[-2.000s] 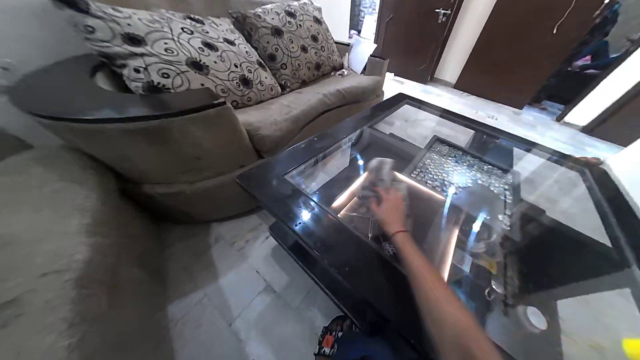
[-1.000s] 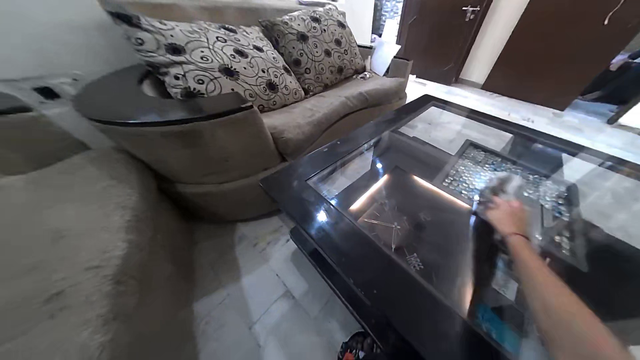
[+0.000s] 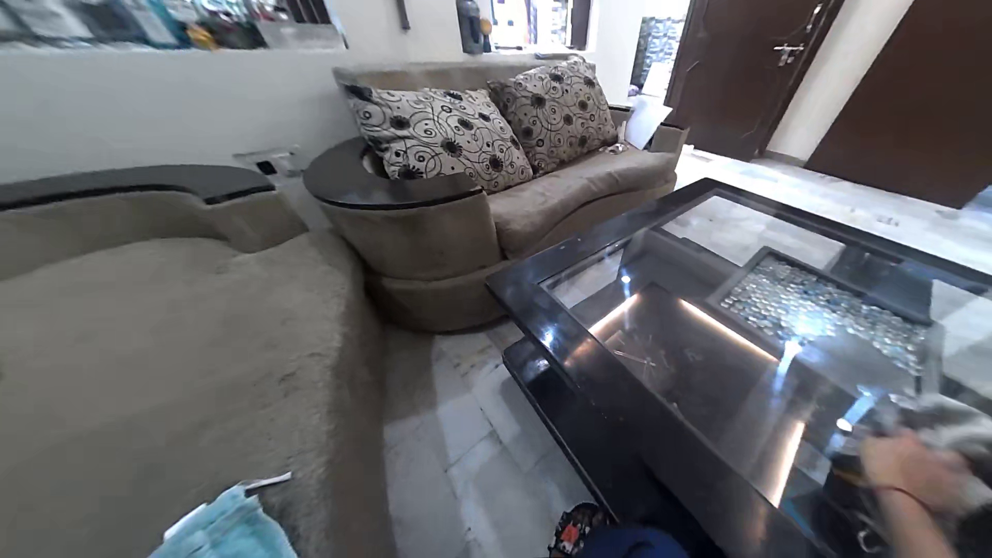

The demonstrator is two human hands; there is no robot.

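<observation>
My right hand [image 3: 914, 469], with a thin band at the wrist, is blurred at the lower right. It holds a crumpled grey-white cloth [image 3: 942, 422] against the glass top of a black-framed coffee table [image 3: 542, 283]. Beyond the hand, a dark-edged square of clear glass pebbles [image 3: 821, 310] shows beneath the glass. Bright reflections lie across the top. The right edge of the view cuts off part of the cloth. My left hand is out of view.
A beige sofa section [image 3: 178, 333] with a light blue face mask [image 3: 225, 531] is at left. Beyond stands a sofa [image 3: 581, 190] with two patterned cushions [image 3: 446, 143]. Tiled floor [image 3: 457, 434] runs between sofa and table; the table has a lower dark ledge [image 3: 550, 418].
My right hand has moved with the cloth across the glass, from the lit frame's far edge, over the pebbles, to the near right part. The view has swung left.
</observation>
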